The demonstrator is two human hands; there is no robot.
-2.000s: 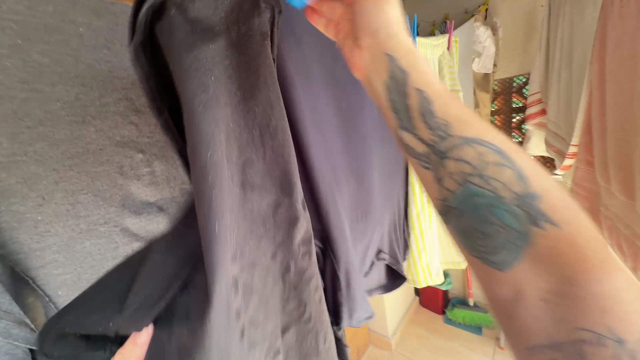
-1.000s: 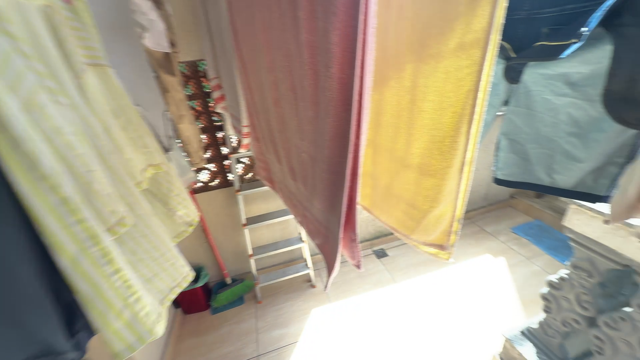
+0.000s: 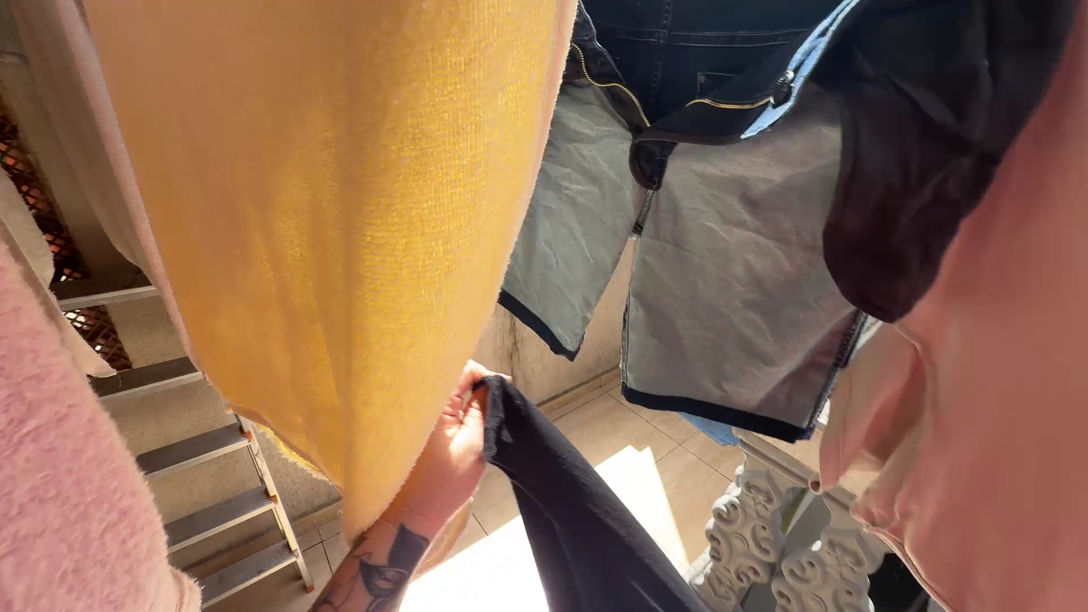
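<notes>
My left hand (image 3: 463,425), with a tattooed forearm, reaches up from the bottom of the view and grips the upper edge of a dark cloth garment (image 3: 578,501). The garment slopes down to the bottom edge, partly out of view. Beside the hand hangs a yellow towel (image 3: 365,238), which overlaps part of the wrist. Up and to the right, dark denim shorts (image 3: 731,280) hang inside out, their grey inner side and brass zipper showing. My right hand is out of view.
A metal stepladder (image 3: 212,510) stands at lower left, behind a pink towel (image 3: 68,459). Salmon-pink cloth (image 3: 1003,357) hangs at right. Ornate grey balusters (image 3: 756,527) stand at lower right above the tiled floor (image 3: 595,425).
The view has swung far to the right, from the dark garments and striped cloth towards the yellow towel and shorts. My left hand has come into view, holding dark cloth; the right has left it.
</notes>
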